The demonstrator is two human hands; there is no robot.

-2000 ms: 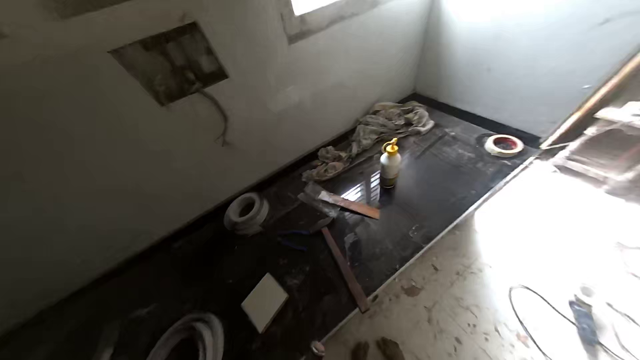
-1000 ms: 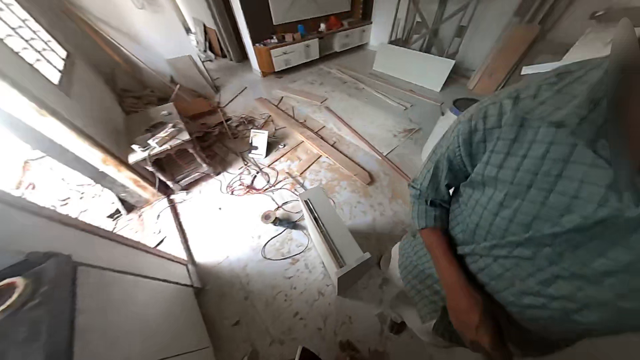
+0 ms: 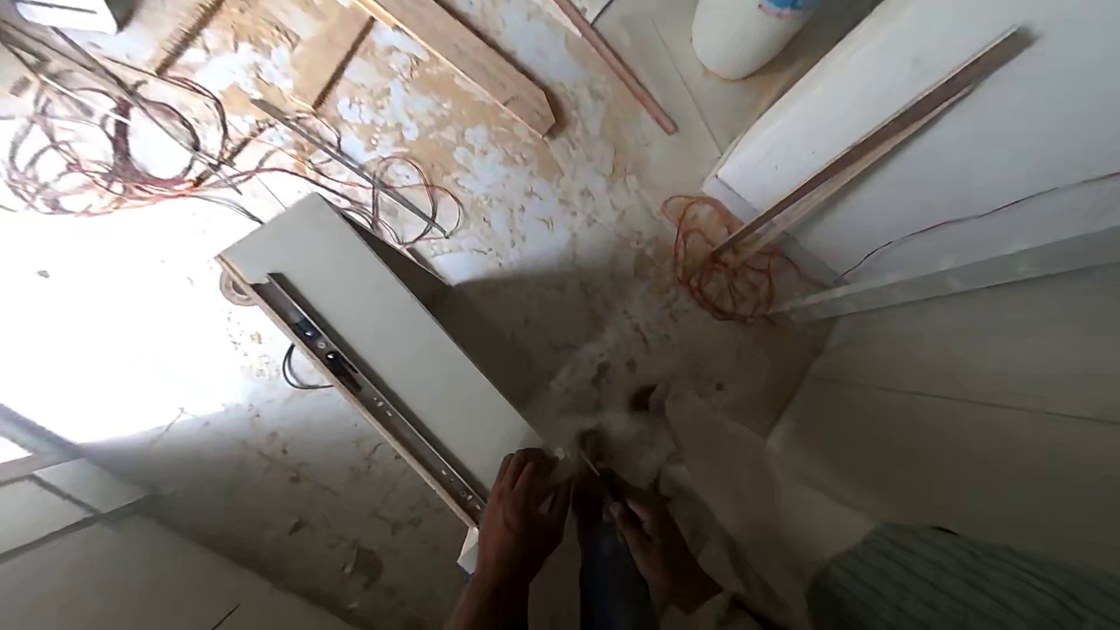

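A pale drawer box (image 3: 420, 341) stands on its edge on the floor, with a metal drawer slide (image 3: 376, 402) along its upper side. My left hand (image 3: 525, 516) rests on the box's near end, fingers bent over its corner. Close to its right, my right hand (image 3: 652, 534) is closed around a slim, dark-handled tool (image 3: 604, 481), whose thin tip points up toward the box's corner. Shadow hides what kind of tool it is and whether its tip touches the box.
Tangled wires (image 3: 122, 166) and a wooden plank (image 3: 472, 66) lie beyond the box. To the right are a coil of orange wire (image 3: 722, 262), a wooden strip (image 3: 866, 144) leaning on a white panel and a white bucket (image 3: 748, 35). A person's checked garment (image 3: 910, 582) shows at lower right.
The view has swung from the dark counter to the floor and the drawer box. Both my hands are now in view at the box's near end. The person in the checked shirt fills less of the view.
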